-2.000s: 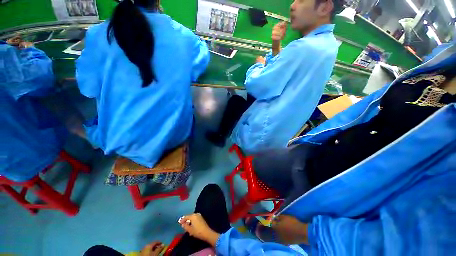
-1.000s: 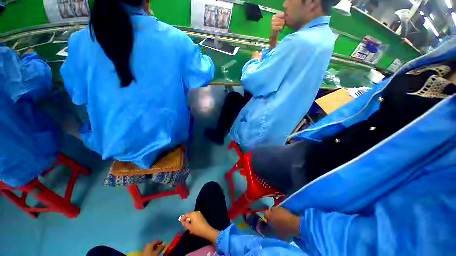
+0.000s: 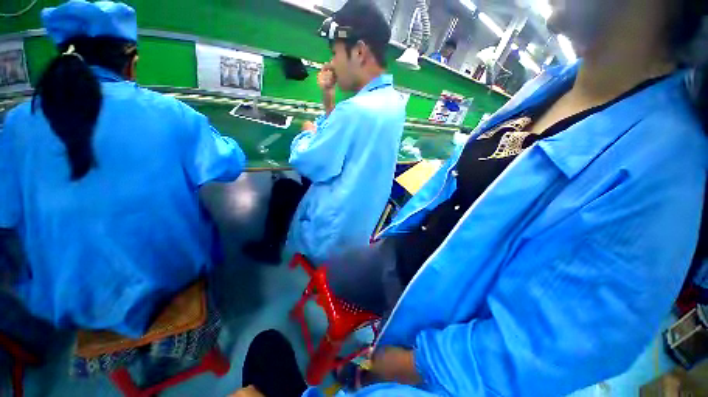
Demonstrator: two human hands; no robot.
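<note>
A sliver of skin, probably my right hand (image 3: 247, 392), shows at the bottom edge; it is cut off, so its fingers and what they hold cannot be seen. My left hand is not in view. My dark-clad knee (image 3: 272, 364) is beside it. Nearest in front is an empty-looking part of a red plastic stool (image 3: 341, 314) with a perforated seat. Farther off, a white-bordered dark panel (image 3: 261, 115) lies on the green conveyor belt (image 3: 248, 151), with a clear film strip (image 3: 269, 142) near it.
A person in an open blue smock (image 3: 536, 256) stands close on the right. Two people in blue sit at the belt, one on a woven cushion (image 3: 175, 314), one with a hand at the mouth (image 3: 327, 77). A brown cardboard piece (image 3: 418, 176) is beside the line.
The view has turned right and up, so the seated people shift left. My right hand, earlier holding a small white piece, and my left hand have dropped towards or past the bottom edge.
</note>
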